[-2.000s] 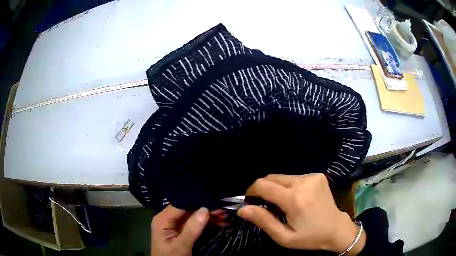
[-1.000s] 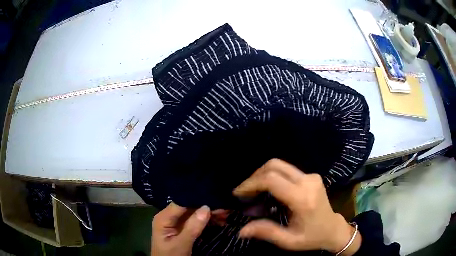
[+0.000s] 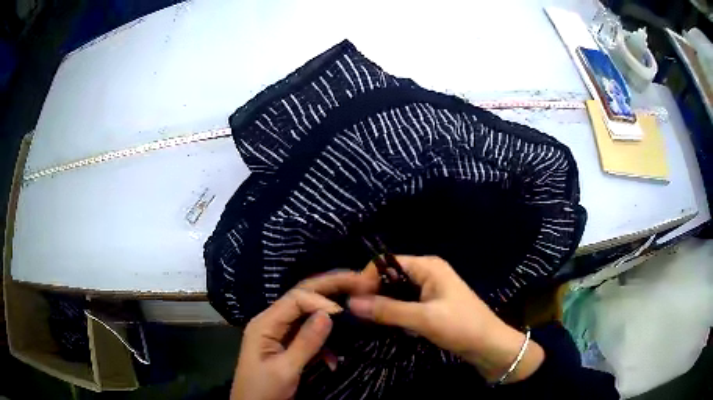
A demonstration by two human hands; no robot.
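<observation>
The dark garment with thin white broken stripes (image 3: pixel 336 176) lies on the white table (image 3: pixel 117 226) and hangs over its front edge. A plain black inner area shows in its middle. My left hand (image 3: pixel 293 336) pinches the dark cloth at the near edge between thumb and fingers. My right hand (image 3: pixel 430 308) is beside it, fingertips close to the left ones, and holds small dark thread snips (image 3: pixel 385 262) whose tips point up and away. Part of the snips is hidden by the fingers. Any thread is too fine to see.
A smartphone (image 3: pixel 606 84), a yellow-tan pad (image 3: pixel 637 152) and a tape roll (image 3: pixel 637 61) are at the right end. A tape measure (image 3: pixel 125 156) runs along the table. A small clear packet (image 3: pixel 200 207) lies left. A cardboard box (image 3: pixel 59 351) is lower left, white bundled material (image 3: pixel 657 312) lower right.
My right hand has moved left to my left hand; its snips now point up, where earlier the blades pointed left at the cloth edge. My left fingers have shifted slightly up.
</observation>
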